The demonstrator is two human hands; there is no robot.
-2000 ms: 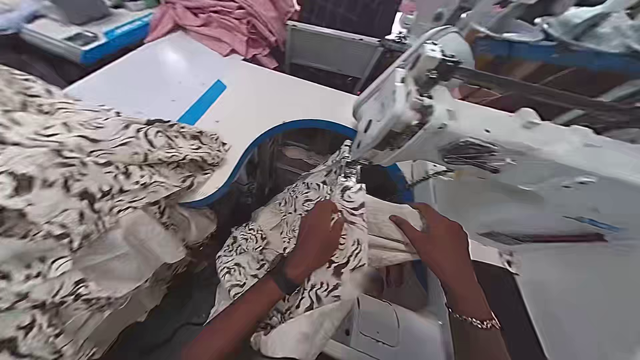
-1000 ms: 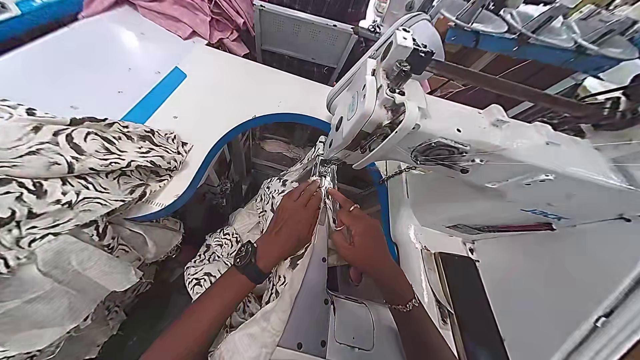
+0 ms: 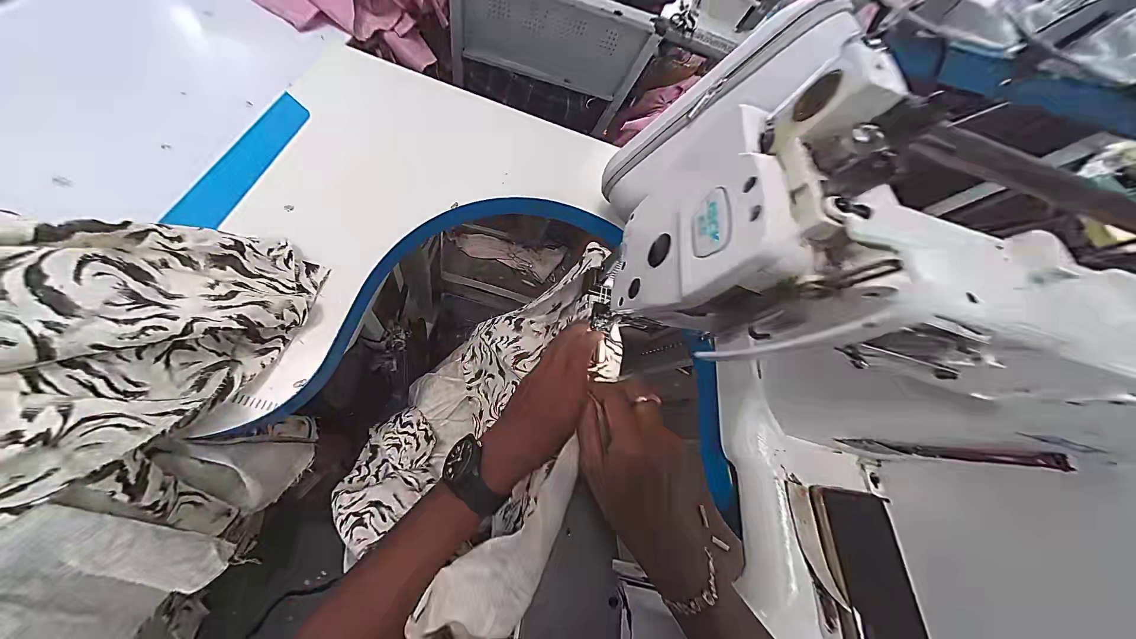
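Note:
A white industrial sewing machine (image 3: 710, 231) reaches in from the right, its needle area over a black-and-white patterned fabric (image 3: 497, 355). My left hand (image 3: 555, 390), with a black watch at the wrist, lies on the fabric just below the presser foot and grips its edge. Close beside it on the right, my right hand (image 3: 630, 444), wearing a ring and a bracelet, pinches the fabric edge near the left fingertips. The fabric hangs down toward the lower middle, its pale plain side showing. The fingertips are partly hidden by one another.
More patterned fabric (image 3: 133, 319) is heaped at the left, hanging over the edge of the white table (image 3: 426, 124). A blue-edged cutout (image 3: 373, 275) curves around the sewing area. Pink cloth (image 3: 390, 27) and a grey metal panel (image 3: 550, 40) are behind.
My right hand was spread on the pale fabric at the right two seconds ago; it has come in beside my left hand. Both hands remain near the presser foot. The view has shifted closer.

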